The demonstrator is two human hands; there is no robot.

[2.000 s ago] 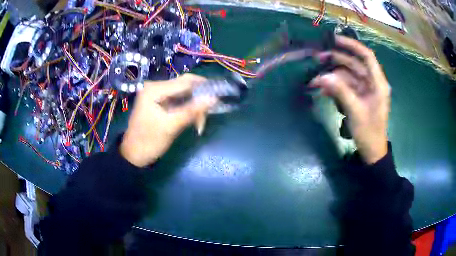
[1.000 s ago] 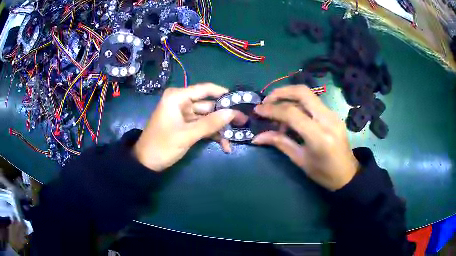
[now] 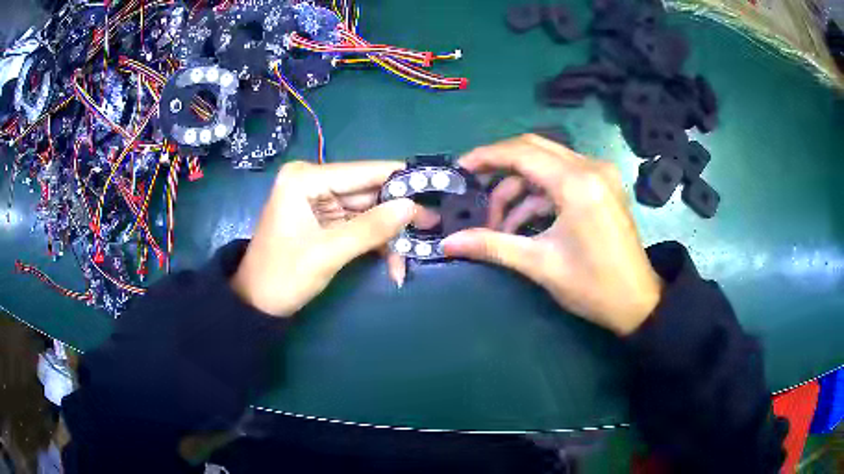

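A round black LED ring board [image 3: 422, 182] with two rows of white round spots is held above the green tabletop, in the middle. My left hand [image 3: 319, 227] grips its left side, thumb at the centre hole. My right hand [image 3: 564, 227] holds its right side, thumb on the lower row. A black pad [image 3: 462, 215] lies in the right part of the board's opening, by the right fingers. How firmly it sits cannot be told. The board's underside and some fingertips are hidden.
A pile of wired boards [image 3: 197, 106] with coloured leads lies at the left. Red-tipped connector cables [image 3: 398, 65] reach toward the middle. A loose pile of black pads [image 3: 657, 116] lies at the right. The green tabletop [image 3: 444, 361] has a curved near edge.
Two seconds ago my hands were apart and blurred; now both are on the board. Since one second ago, the pad's hole shows within the board opening, and my right fingers have shifted around the edge.
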